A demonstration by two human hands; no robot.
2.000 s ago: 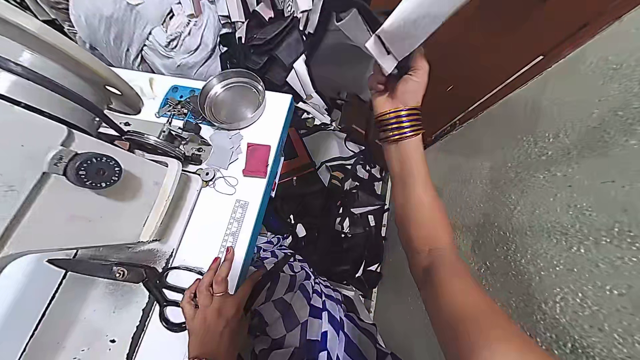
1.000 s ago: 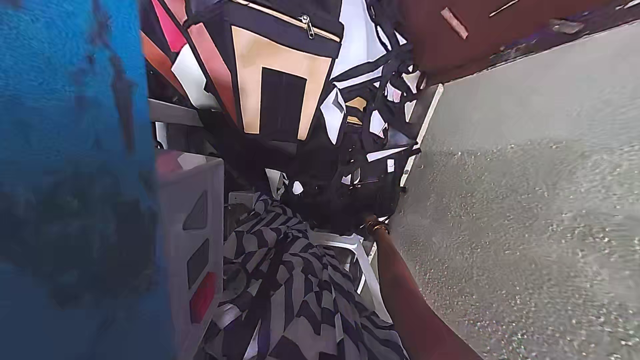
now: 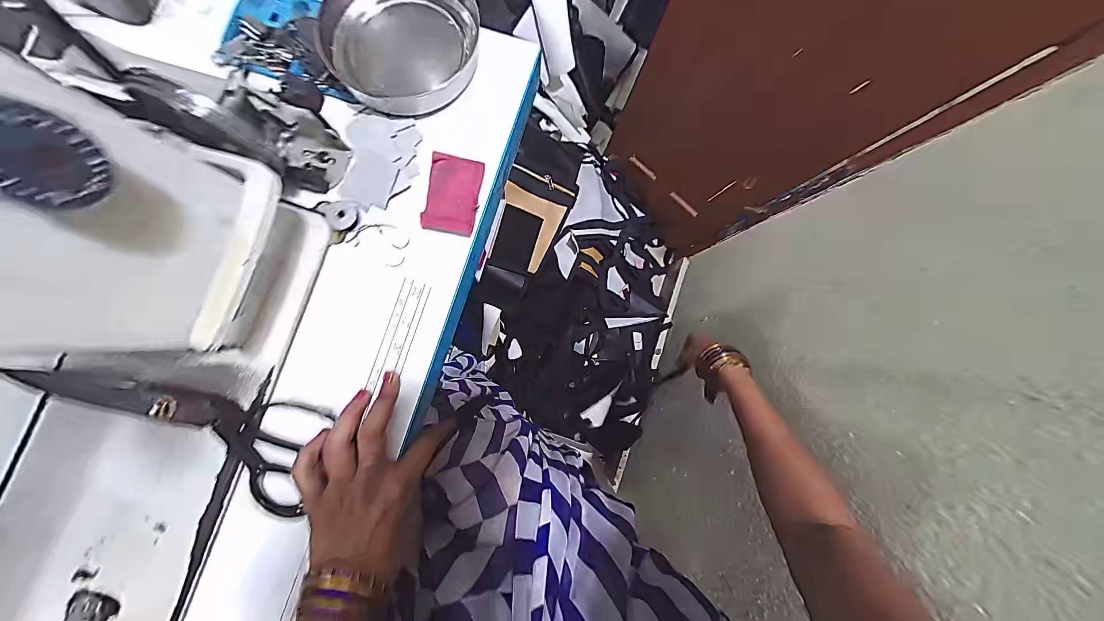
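My left hand [image 3: 366, 483] lies on the white table's edge [image 3: 345, 345], fingers over the printed scale and thumb over the blue edge, beside the handles of black scissors [image 3: 233, 429]. My right hand [image 3: 700, 352], with bangles at its wrist, is low over the grey wall or floor surface, next to the pile of dark fabric scraps [image 3: 569, 345]. A dark strip shows at its fingers; whether they grip it is unclear. A sewing machine [image 3: 129, 259] stands at the left, with a bobbin [image 3: 341, 217] near it.
A round metal tin [image 3: 405, 56], a blue tray [image 3: 267, 17] of metal parts, grey pieces [image 3: 377, 159] and a red cloth piece [image 3: 453, 194] are on the table. A black and tan fabric piece [image 3: 530, 224] lies among scraps beside a reddish-brown panel [image 3: 828, 103]. Patterned cloth covers my lap.
Two seconds ago my right hand was raised at the top with pale and dark material; now it is low by the scraps. The view has shifted strongly. My left hand is back in view.
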